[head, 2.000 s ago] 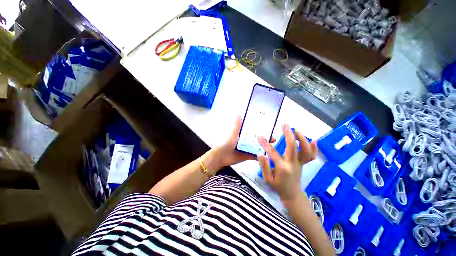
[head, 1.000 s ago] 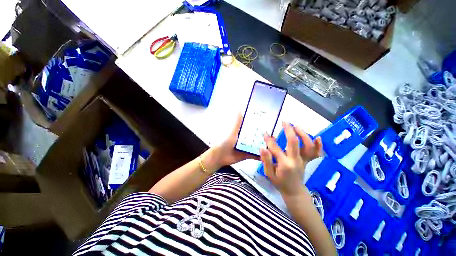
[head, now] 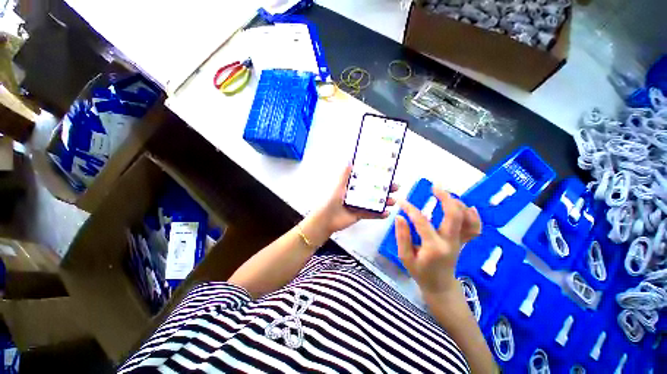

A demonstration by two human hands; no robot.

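Note:
My left hand point(head: 338, 213) holds a lit smartphone point(head: 377, 164) upright from below, over the white table point(head: 325, 164). My right hand point(head: 433, 245) is to the right of the phone, clear of its screen, with fingers apart and bent and nothing seen in them. A blue tray point(head: 420, 196) lies behind and under the right hand, partly hidden by it. Filled blue trays stand in rows at the right, with white car chargers point(head: 529, 300) and coiled white cables point(head: 503, 337) in them.
A stack of blue trays point(head: 281, 113) stands left of the phone, with scissors point(head: 232, 77) beside it. Rubber bands point(head: 355, 79) lie on the dark strip. A carton of chargers point(head: 486, 44) is at the back; a cable pile point(head: 630, 212) is right. Floor cartons point(head: 102, 274) are left.
My right hand has moved off the phone screen to the right. The phone screen shows different content, and the phone sits slightly further left.

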